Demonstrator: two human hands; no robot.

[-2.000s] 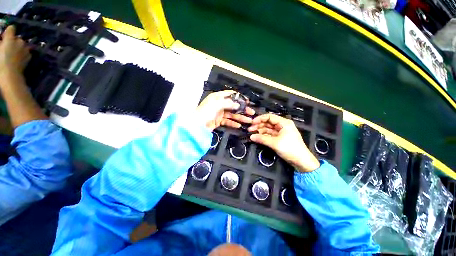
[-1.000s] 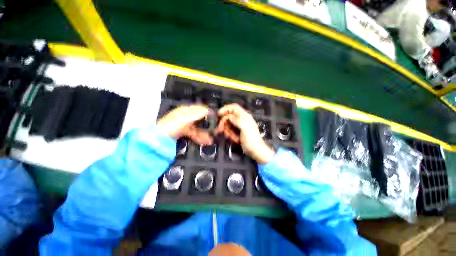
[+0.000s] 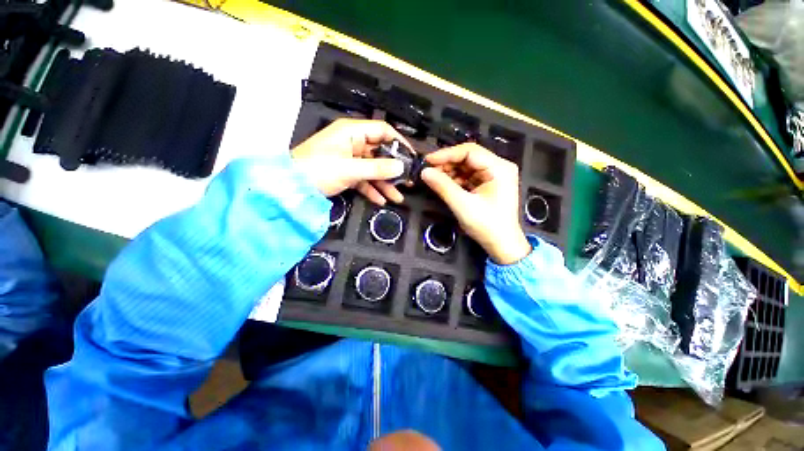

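My left hand (image 3: 353,160) holds a dark round watch head (image 3: 398,162) with a shiny ring above the foam tray. My right hand (image 3: 476,189) meets it from the right, its thumb and finger closed on a small black piece at the head's edge, likely a strap end. Whether that piece is joined to the head cannot be told. The dark foam tray (image 3: 555,231) lies below both hands. Round watch heads (image 3: 373,283) sit in its lower pockets. Strapped watches (image 3: 353,95) lie across its upper pockets. My hands hide some middle pockets.
A fanned pile of black straps (image 3: 145,114) lies on a white sheet (image 3: 256,66) at the left. Clear bags of straps (image 3: 657,264) lie right of the tray, with a second black tray (image 3: 765,330) beyond. A yellow rail (image 3: 705,225) edges the bench. A blue sleeve (image 3: 31,273) shows far left.
The view has shifted and tilted. My hands stay together above the tray; the watch head between them now shows more clearly than one second ago. The neighbour's hand seen two seconds ago is out of view.
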